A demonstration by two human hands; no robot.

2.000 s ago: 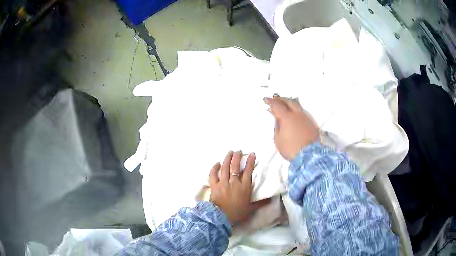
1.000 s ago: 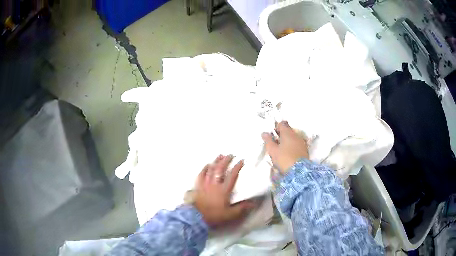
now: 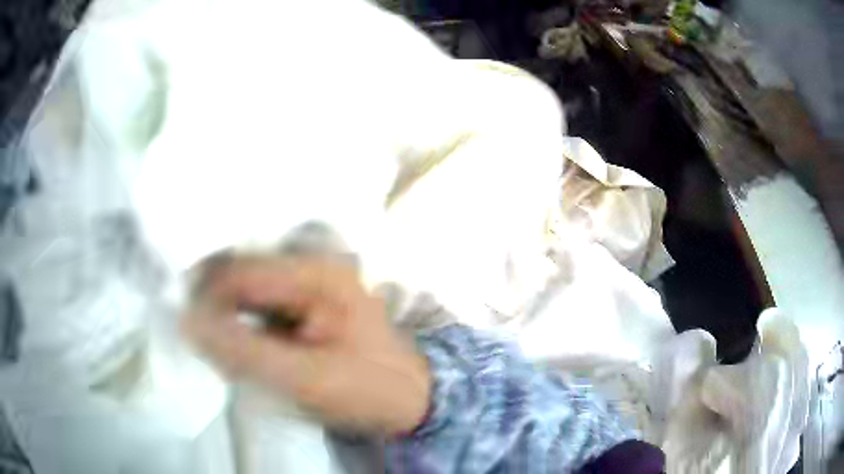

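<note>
White cloth (image 3: 305,120) fills the upper left and middle in a large, overexposed heap. Cream and white pieces (image 3: 615,208) lie crumpled at its right side. My right hand (image 3: 296,333) is blurred over the lower edge of the white cloth, its fingers curled. Whether it grips cloth cannot be told. Its blue patterned sleeve comes in from the lower right. My left hand is not in view.
A dark gap lies right of the cloth, beside a pale curved surface (image 3: 796,250) at the right rim. More pale folded cloth (image 3: 731,398) is at the lower right. Small, unclear items show at the top right.
The view has swung away from the floor, grey cover and blue crate, and is closer to white cloth. My left hand has left the picture; my right hand is now curled at lower left.
</note>
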